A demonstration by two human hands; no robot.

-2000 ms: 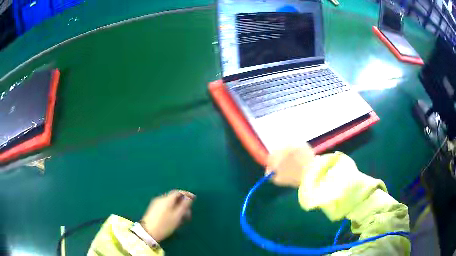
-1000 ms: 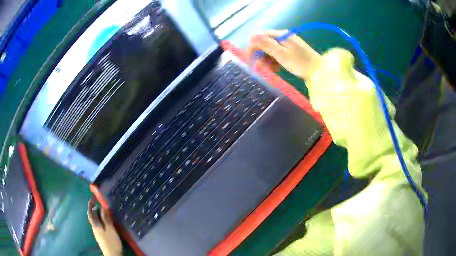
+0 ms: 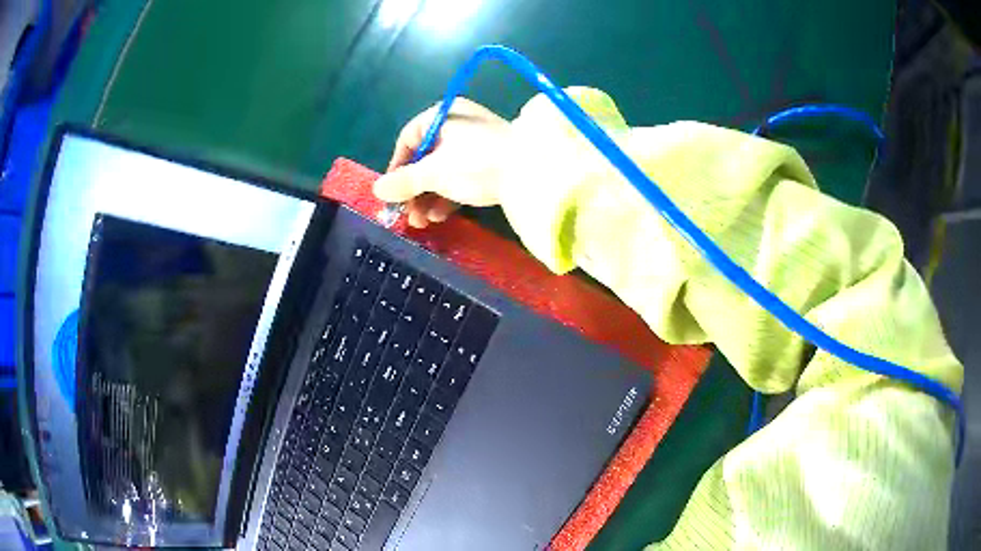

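Observation:
An open dark grey laptop point(image 3: 516, 398) lies on a red-orange foam pad point(image 3: 559, 291). Its screen shows a black test window point(image 3: 178, 366) with pale text. My right hand point(image 3: 446, 161) holds the end of the blue network cable point(image 3: 688, 228) at the laptop's side edge near the hinge. A small clear plug point(image 3: 389, 214) shows at my fingertips, against the edge; whether it is in the port cannot be told. The cable arches over my yellow sleeve. My left hand is not in view.
The shiny green bench point(image 3: 237, 86) extends behind the laptop. Blue crates point(image 3: 11, 226) stand at the far left edge. Another loop of blue cable point(image 3: 823, 111) shows beyond my sleeve.
The laptop now appears turned further and closer. My right hand is still at its side edge, with the clear plug now visible. My left hand, earlier at the pad's other side, has left the picture.

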